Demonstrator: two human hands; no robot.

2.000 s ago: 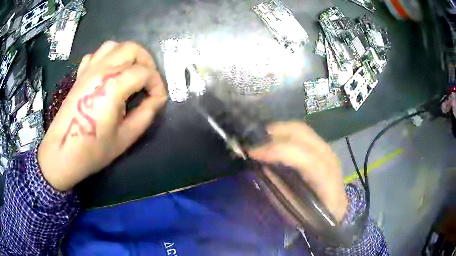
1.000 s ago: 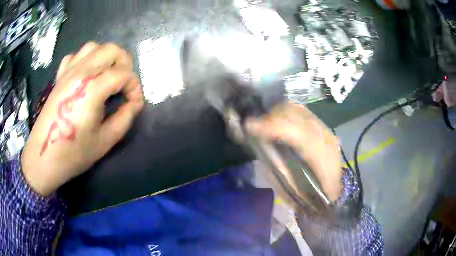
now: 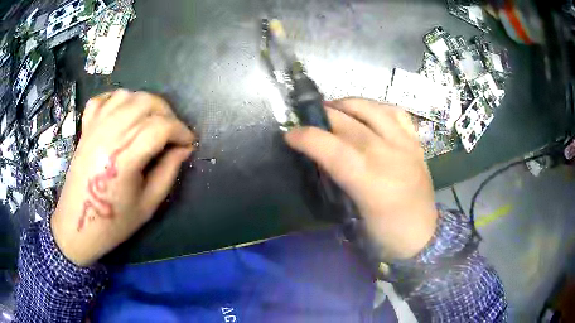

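My right hand [image 3: 372, 164] grips the black soldering iron [image 3: 307, 99], its barrel and pale tip pointing up and away over the mat, slightly blurred. A thin silver solder feed tube [image 3: 275, 104] runs beside the barrel. My left hand [image 3: 126, 170], with red marks on its back, is over the mat at the left. Its thumb and forefinger meet at the tips; whether something tiny is between them cannot be told. A tiny bit [image 3: 213, 161] lies on the mat right of the left fingertips.
A jumbled board pile [image 3: 47, 107] lies at the left, with a board [image 3: 106, 44] at its edge. A second board pile [image 3: 466, 76] lies at the right, a pale board [image 3: 416, 93] beside it. A black cable [image 3: 482, 183] loops off the right bench edge.
The pale board that lay between my hands is gone from there. A pale board now lies left of the right pile. The iron has swung to point away from me. My left hand is slightly lower.
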